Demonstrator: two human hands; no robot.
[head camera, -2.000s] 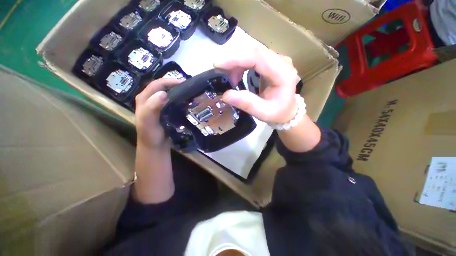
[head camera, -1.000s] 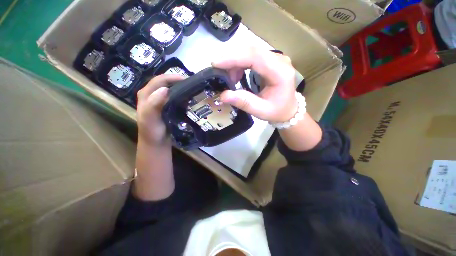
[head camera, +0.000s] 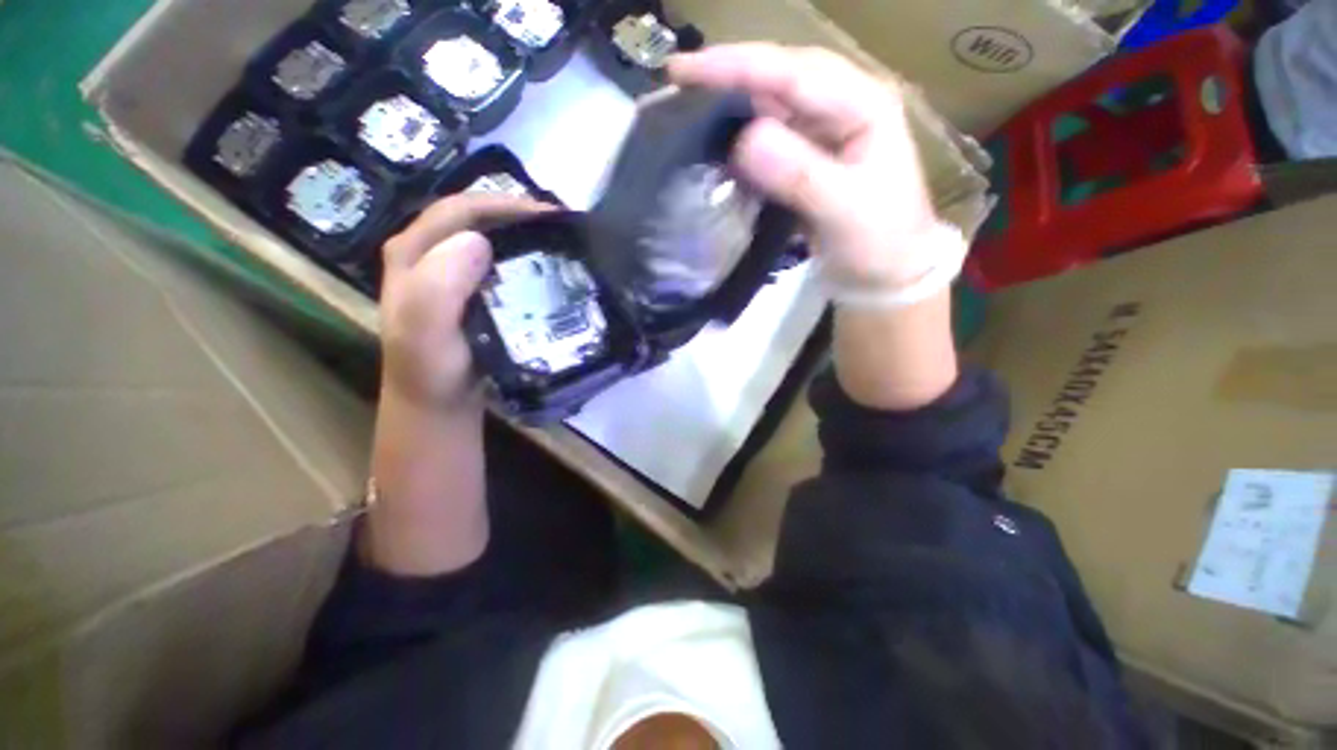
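Note:
My left hand (head camera: 433, 301) holds a black electronic unit (head camera: 543, 312) by its left side, its silvery inside facing up. My right hand (head camera: 836, 161) holds a second black unit (head camera: 678, 220) by its upper right edge; this one is tilted and blurred by motion. The two units are side by side, and I cannot tell if they touch. Both are over an open packing carton (head camera: 235, 242). In it several black units (head camera: 395, 129) stand in rows at the upper left, on a white sheet (head camera: 689, 425). Dark units partly show behind my right hand's unit.
A large brown carton (head camera: 161, 469) stands at the left. Another carton (head camera: 1158, 381) with printed dimensions and a white label is at the right. A carton marked "Wifi" (head camera: 894, 30) is behind. A red plastic stool (head camera: 1246, 161) stands at the upper right on the green floor.
The units, earlier held overlapping, have come apart. My right hand has moved up and right with one and tilted it; the other stays in my left hand, its silvery inside now in full view.

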